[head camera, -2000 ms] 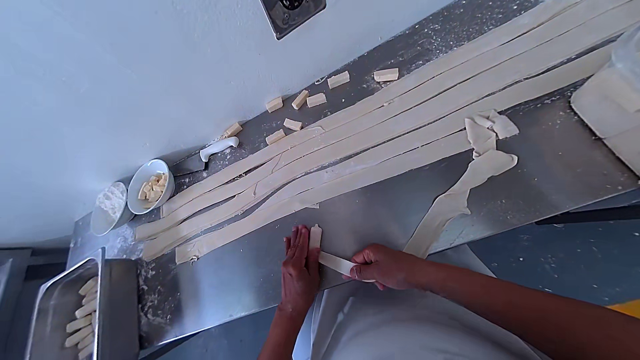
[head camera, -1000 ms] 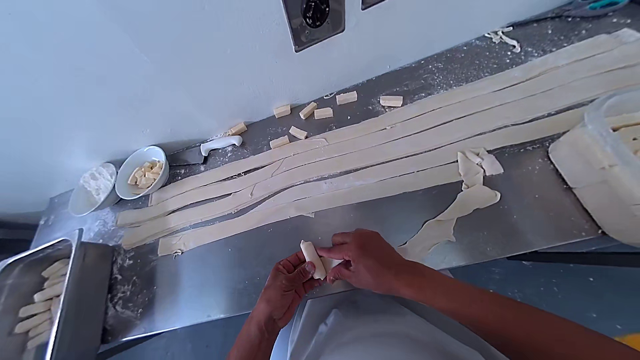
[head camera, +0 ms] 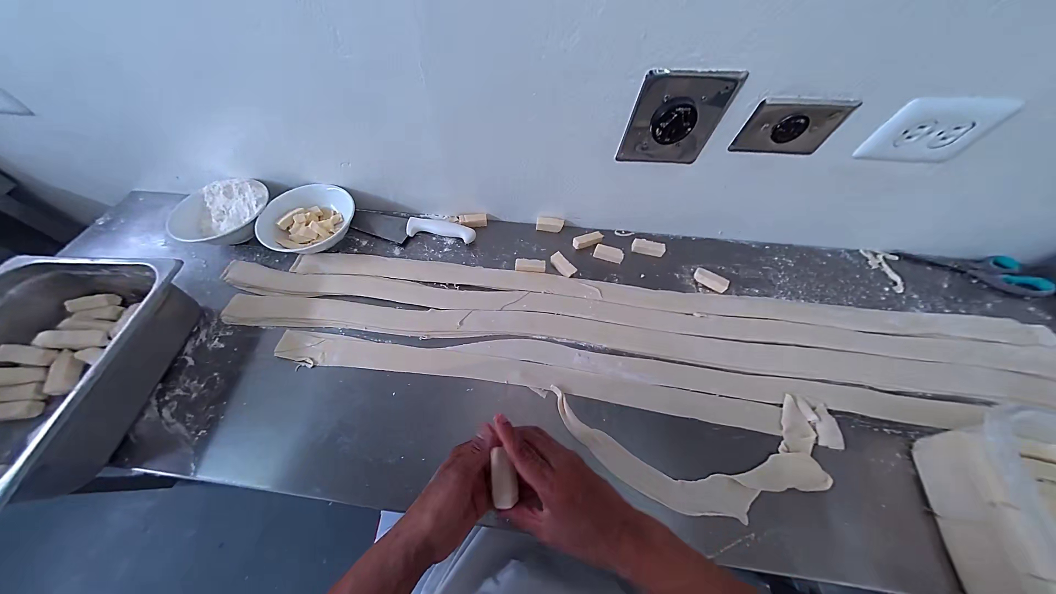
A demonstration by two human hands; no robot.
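Near the front edge of the steel table, my left hand (head camera: 458, 487) and my right hand (head camera: 561, 487) meet around a small dough-wrapped stick (head camera: 504, 478), pressing it from both sides. Beyond them, long flat dough strips (head camera: 528, 375) run side by side across the table. A loose, twisted dough strip (head camera: 652, 478) curves to the right of my right hand, with a crumpled end against the long strips. Several pale cheese-like sticks (head camera: 609, 253) are scattered behind the strips.
A steel pan (head camera: 157, 330) of wrapped sticks stands left. Toward the wall are a bowl of white powder (head camera: 186, 224), a bowl of pale pieces (head camera: 266, 223) and a white-handled knife (head camera: 441, 229). Right are scissors (head camera: 1019, 279) and a plastic container (head camera: 961, 487). Outlets (head camera: 681, 120) are on the wall.
A short dough strip lay between my hands on the table two seconds ago; now both hands are closed about a wrapped stick. The view has swung toward the wall.
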